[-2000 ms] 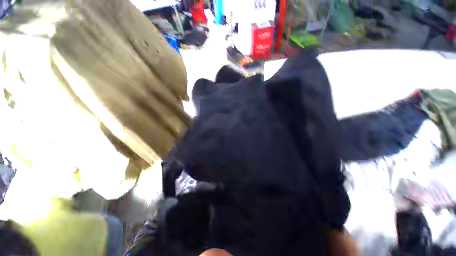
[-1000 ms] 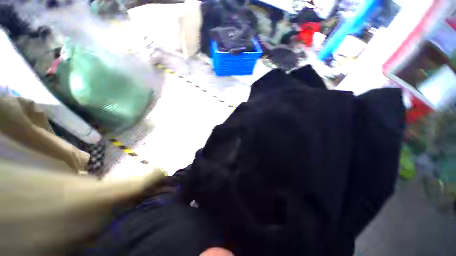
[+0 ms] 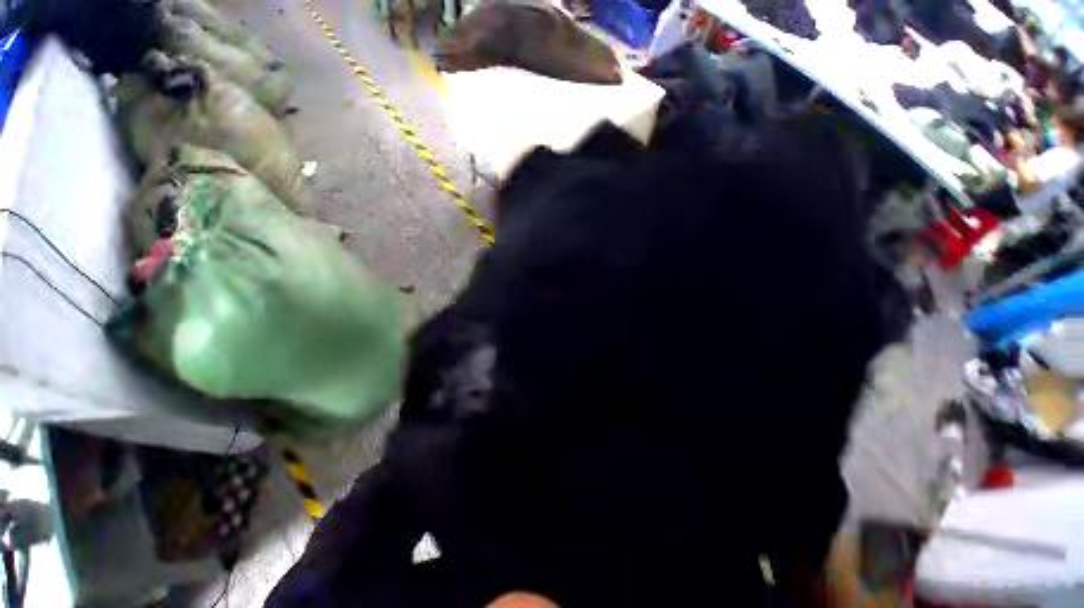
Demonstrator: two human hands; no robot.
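Note:
A large heap of black garments or cut pieces (image 3: 678, 356) fills the middle of the view, close against my front. My left hand is not in view; the heap and dark cloth cover the lower left. A blurred brown patch shows at the heap's lower right edge, and I cannot tell whether it is my right hand. A small skin-coloured shape is cut off by the bottom edge; I cannot tell what it is. No fingers or grip are visible.
A green sack (image 3: 285, 327) and khaki sacks (image 3: 226, 113) stand along the grey aisle, left of yellow-black tape (image 3: 404, 131). A white table (image 3: 54, 273) is at left, a long cloth-covered table (image 3: 856, 107) at upper right, and a white surface (image 3: 1010, 534) at lower right.
The view has swung from the tan cloth and white table to the aisle. The green sack now shows larger and the blue crate is out of view. The black heap stays in front of me.

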